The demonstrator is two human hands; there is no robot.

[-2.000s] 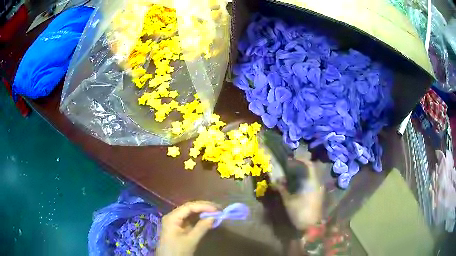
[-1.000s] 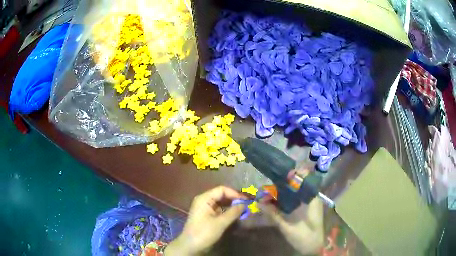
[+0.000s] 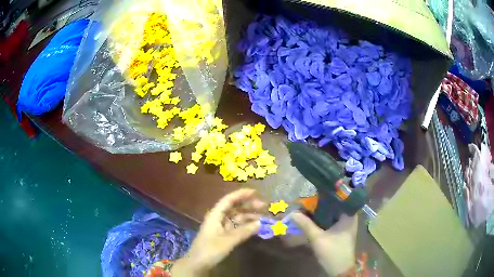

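A purple bow point(image 3: 293, 228) with a yellow star point(image 3: 279, 228) at its middle is held between my two hands at the lower centre. My left hand point(image 3: 230, 222) pinches its left loop between thumb and finger. My right hand point(image 3: 329, 238) has its thumb or a fingertip at the right loop and also holds the dark glue gun point(image 3: 317, 167), whose nozzle points up and left. The gun's grip is partly hidden behind the hand. Another loose star point(image 3: 278, 207) lies just above the bow.
Yellow stars point(image 3: 233, 154) spill from a clear polybag point(image 3: 103, 116). Plain purple bows point(image 3: 330, 86) spill from a carton point(image 3: 390, 19). A flat cardboard piece point(image 3: 422, 222) lies right. A collecting bag point(image 3: 116, 238) with bows stands below the table edge. A blue plastic bag point(image 3: 51, 70) lies far left.
Since two seconds ago, the bow has moved right, between both hands, and now bears a star. Since one second ago, the left fingers have spread and the star shows face up at the bow's middle.
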